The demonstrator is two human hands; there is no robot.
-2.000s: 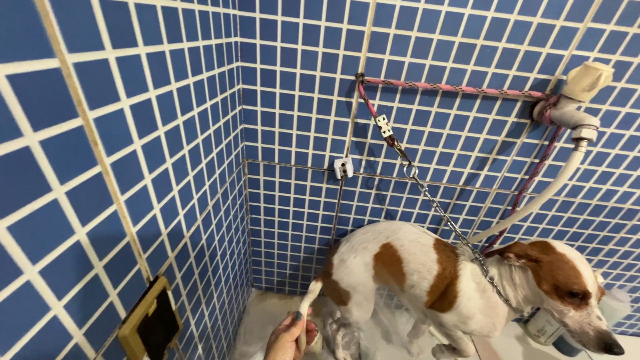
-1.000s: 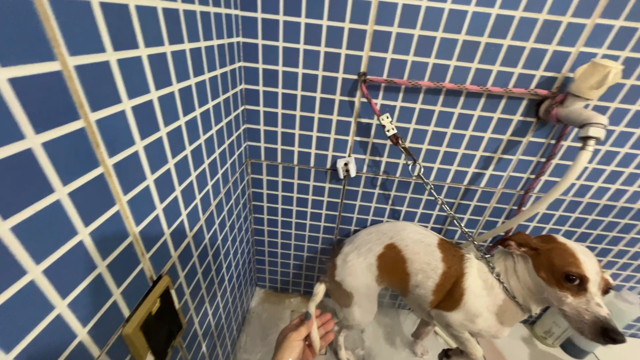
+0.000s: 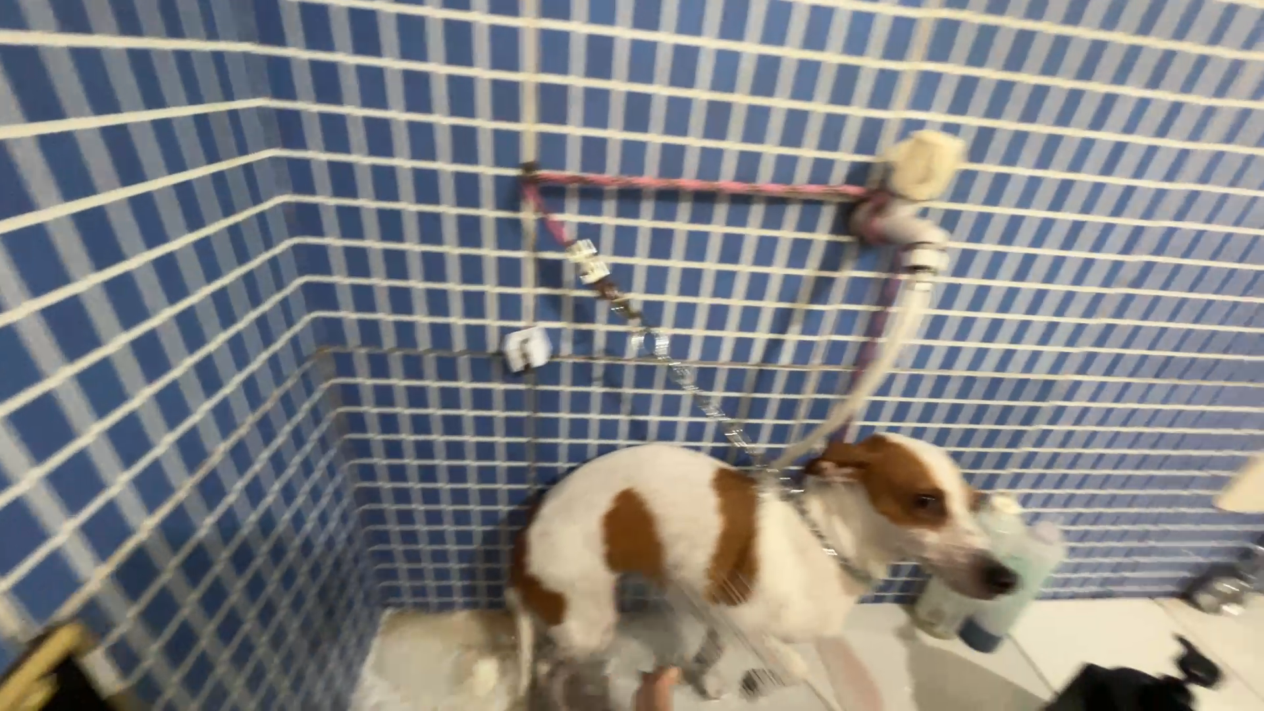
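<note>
A white and brown dog (image 3: 681, 553) stands against the tiled wall, head to the right and tail hanging at the left. A metal chain (image 3: 706, 405) runs from its neck up to a pink rope (image 3: 691, 185) tied at the tap (image 3: 904, 222). At the bottom edge, below the dog's belly, a blurred bit of a hand shows, apparently my left hand (image 3: 656, 689); whether it holds anything is hidden. Thin streaks like sprayed water cross the dog's flank and legs near it. My right hand is out of view.
Bottles (image 3: 997, 578) stand on the light floor beside the dog's muzzle. A pale hose (image 3: 879, 380) hangs from the tap behind the dog. A black object (image 3: 1116, 686) lies at the lower right. A gold-framed dark item (image 3: 49, 671) is at the lower left; a white fitting (image 3: 526, 349) sits on the wall.
The hand that was at the dog's tail is no longer there; the tail hangs free. Spray-like streaks now cross the dog's side. The view has shifted right.
</note>
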